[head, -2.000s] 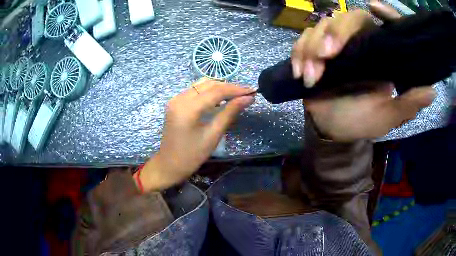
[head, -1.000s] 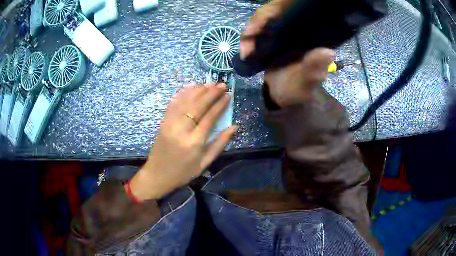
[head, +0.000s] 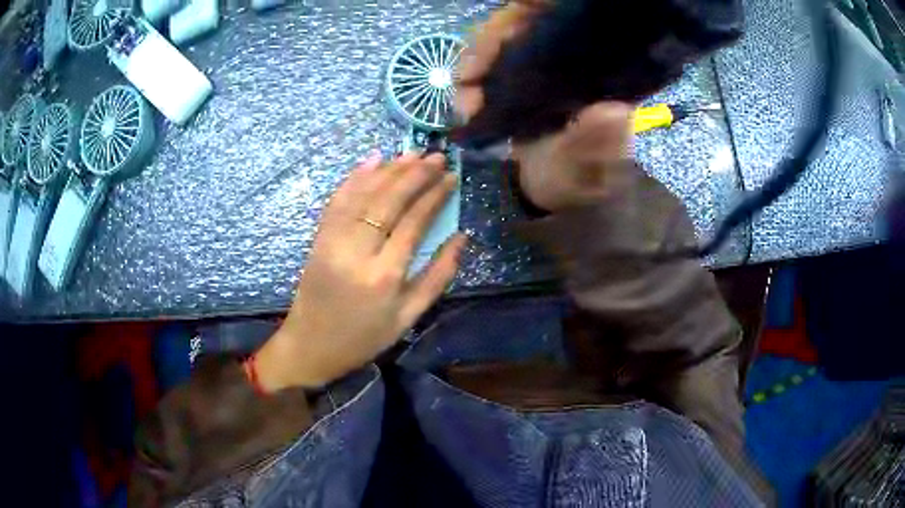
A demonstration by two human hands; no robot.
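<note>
A pale blue-green handheld fan [head: 425, 74] lies on the shiny padding, head away from me. My left hand [head: 372, 253] lies over its handle, fingers near the neck, holding it down. My right hand [head: 566, 139] is blurred and wraps around a thick black electric screwdriver [head: 605, 64]. The driver's nose is at the fan's neck, by my left fingertips. The bit and any screw are too dark and blurred to tell.
Several waiting fans [head: 114, 134] stand in a group at the left. A pale open fan handle [head: 164, 74] lies above them. A yellow-handled screwdriver [head: 652, 119] lies right of my right hand. A black cord [head: 784, 184] curves at the right. The padded bench [head: 268, 169] ends before my lap.
My right hand brought the black driver from the right to the fan's neck. My left hand went from pinching at the driver's tip to lying on the fan handle. The yellow feeder left view.
</note>
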